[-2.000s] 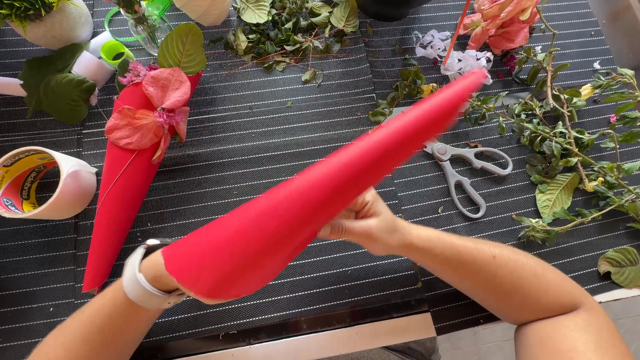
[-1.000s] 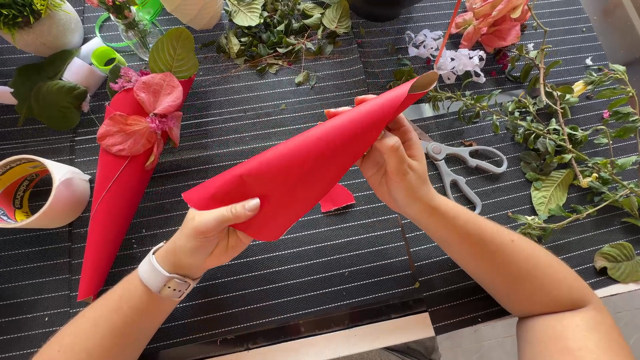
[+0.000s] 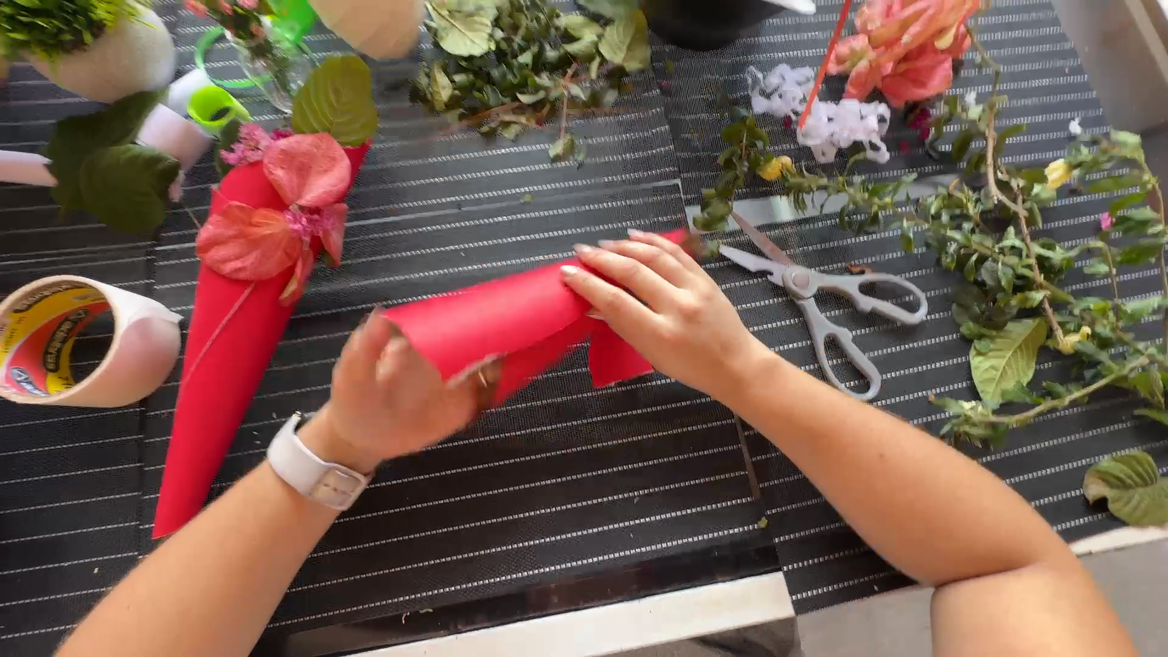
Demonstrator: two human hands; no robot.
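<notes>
A red paper cone [image 3: 493,315] lies low over the dark striped mat, its wide mouth toward the left. My left hand [image 3: 397,388], blurred, is at that mouth with some fingers inside or behind the paper. My right hand [image 3: 662,306] rests over the narrower part, fingers spread across it. A small red paper piece [image 3: 619,358] shows beneath my right hand. To the left lies a finished-looking red paper cone [image 3: 242,356] with a salmon-pink flower [image 3: 306,171] and a green leaf [image 3: 336,100] at its top.
A roll of tape [image 3: 137,342] stands at the left. Open grey scissors [image 3: 803,283] lie right of my right hand, beside leafy branches [image 3: 1013,219]. White lace ribbon [image 3: 844,128], cut greenery [image 3: 538,64] and a white pot [image 3: 114,55] are at the back. The mat's front edge [image 3: 584,620] is near me.
The red cone has come down toward the mat, and its mouth has turned more toward the left. My left hand has moved right to the mouth; my right hand now lies over the cone.
</notes>
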